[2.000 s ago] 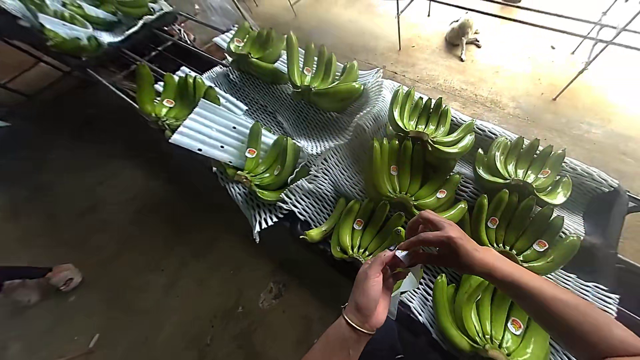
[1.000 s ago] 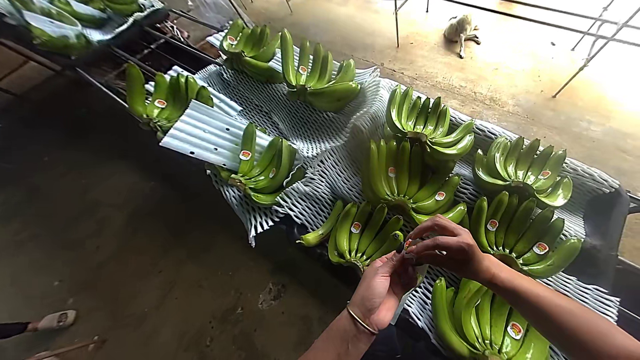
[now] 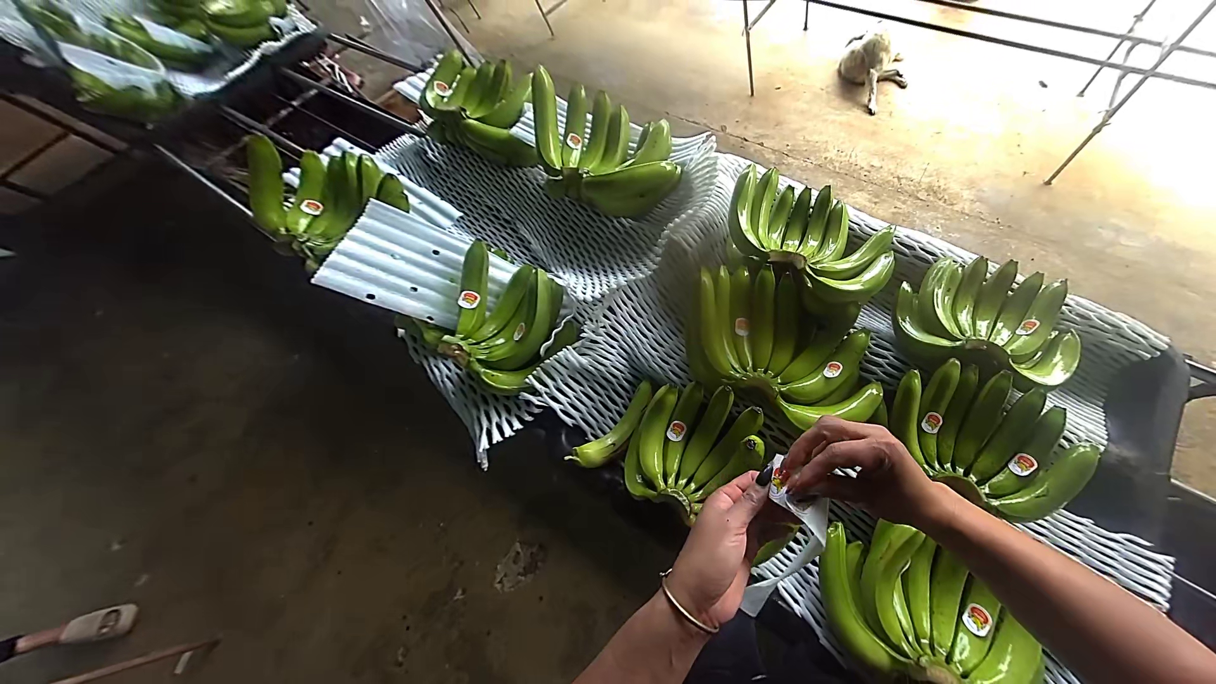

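My left hand (image 3: 727,546), with a bangle at its wrist, grips a pale strip of stickers (image 3: 803,527) whose tail hangs down. The fingertips of my right hand (image 3: 860,465) pinch at the strip's upper end, touching a red and yellow sticker there. Left of my hands lies a hand of green bananas (image 3: 679,446) with a sticker on one fruit. Another stickered hand of green bananas (image 3: 997,442) is right of my right hand, and a further one (image 3: 936,608) lies below it. Behind my hands is a larger bunch (image 3: 760,332) bearing two stickers.
White foam netting (image 3: 608,351) covers the long rack under the bananas. A white ribbed foam sheet (image 3: 394,266) leans by more bananas at the left. Another laden tray (image 3: 294,47) stands top left. A dog (image 3: 869,65) sits on the floor beyond. A person's foot (image 3: 100,622) shows bottom left.
My two hands stay together at the strip, and its sticker end now shows between my fingers. The other person's foot at the lower left has shifted since the earliest frame.
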